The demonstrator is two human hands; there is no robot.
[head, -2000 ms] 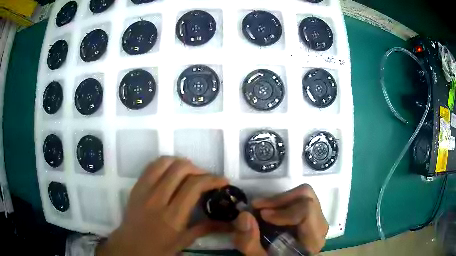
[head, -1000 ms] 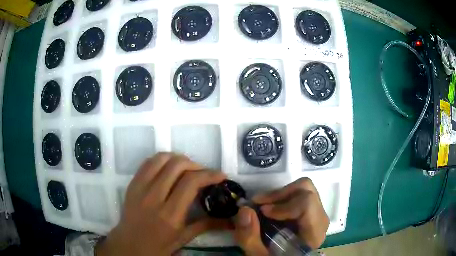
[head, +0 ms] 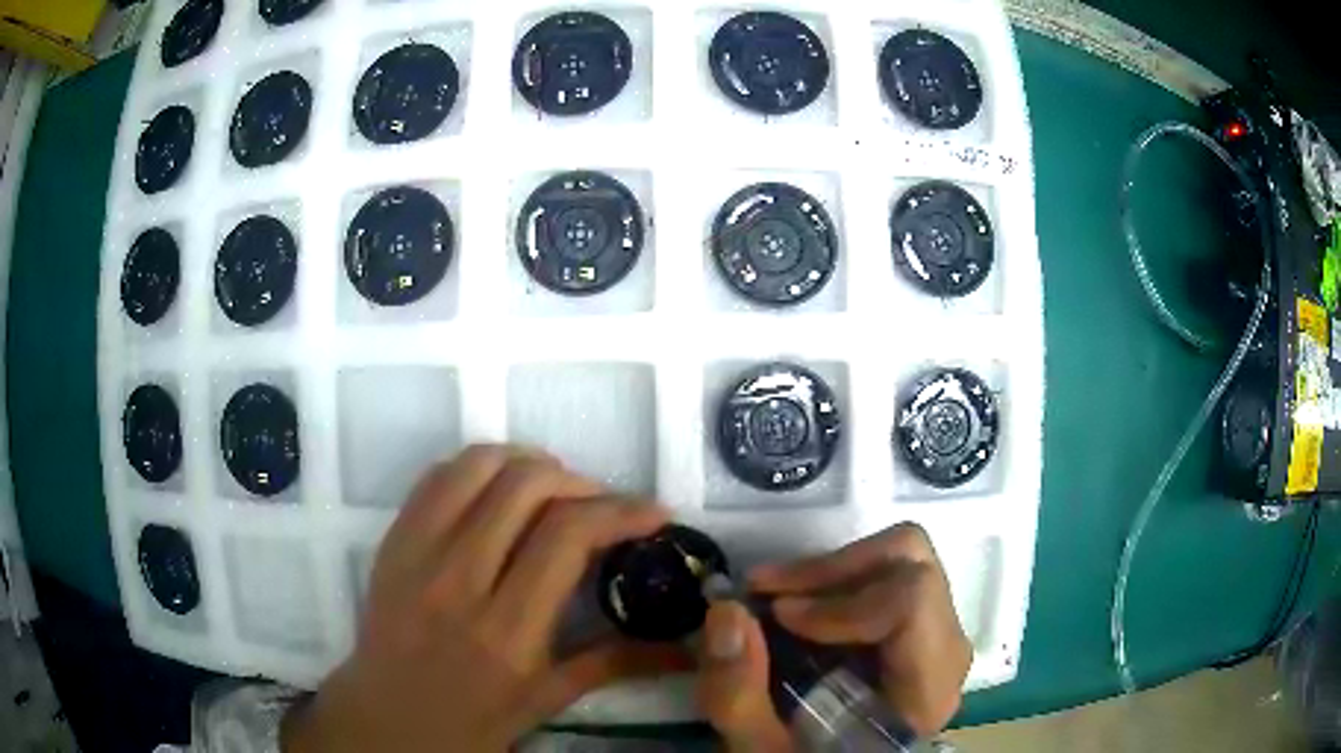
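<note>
My left hand (head: pixel 471 589) holds a round black part (head: pixel 658 583) tilted above the front of the foam tray (head: pixel 677 333). My right hand (head: pixel 860 618) holds the dispensing syringe (head: pixel 831 691) like a pen, its tip at the right side of the part; whether it touches is blurred. The tray holds rows of other round black parts in square pockets. Two pockets just behind my left hand are bare, and so is one at the front left. The hands hide some front pockets.
A black glue dispenser (head: pixel 1268 324) with a red light and yellow label stands at the right. A clear air hose (head: pixel 1169 478) loops over the green mat (head: pixel 1081 368). A yellow object (head: pixel 56 33) is at the top left corner.
The hands stay nearly in place, still holding the part and the syringe. The part's tilt differs slightly. The view has shifted a little.
</note>
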